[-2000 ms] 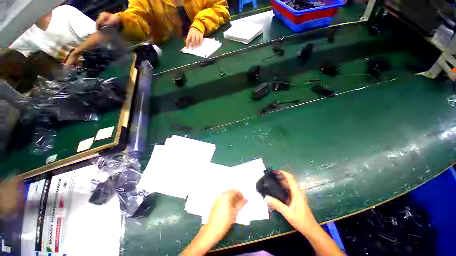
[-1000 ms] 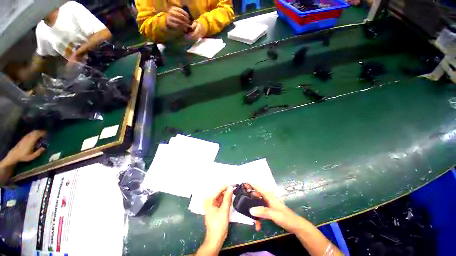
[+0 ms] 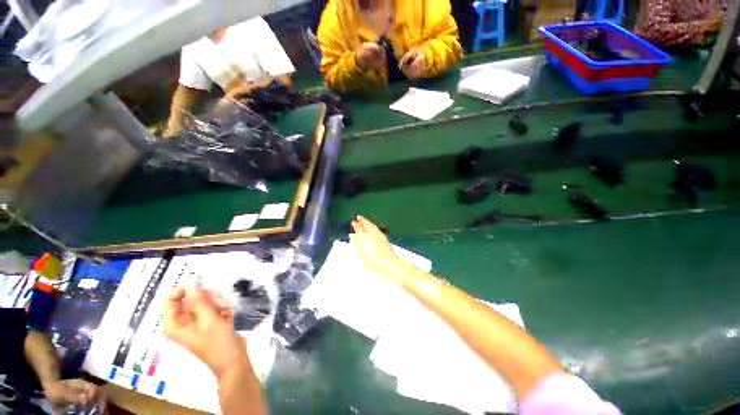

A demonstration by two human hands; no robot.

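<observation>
My left hand (image 3: 199,320) is over the printed carton (image 3: 146,316) with its fingers apart and nothing visible in it. A blurred black adapter (image 3: 251,298), apparently in clear plastic, is just right of its fingers. My right hand (image 3: 373,243) is stretched forward at the near edge of the conveyor, with no held object visible; its fingertips are partly unclear. My right forearm crosses above the white bag sheets (image 3: 438,361), hiding part of them. More bagged adapters (image 3: 294,312) lie at the carton's right edge, left of the sheets.
A wood-edged tray (image 3: 312,174) with white slips stands beyond the carton, with a shiny tube (image 3: 326,186) beside it. Black adapters (image 3: 473,190) are scattered on the conveyor (image 3: 406,194). People sit opposite; another person's hand (image 3: 73,393) is at lower left. A blue and red basket (image 3: 604,65) stands across.
The view has swung left. The adapter that was between my hands is no longer there. My left hand has moved left over the carton, and my right hand has reached forward past the sheets.
</observation>
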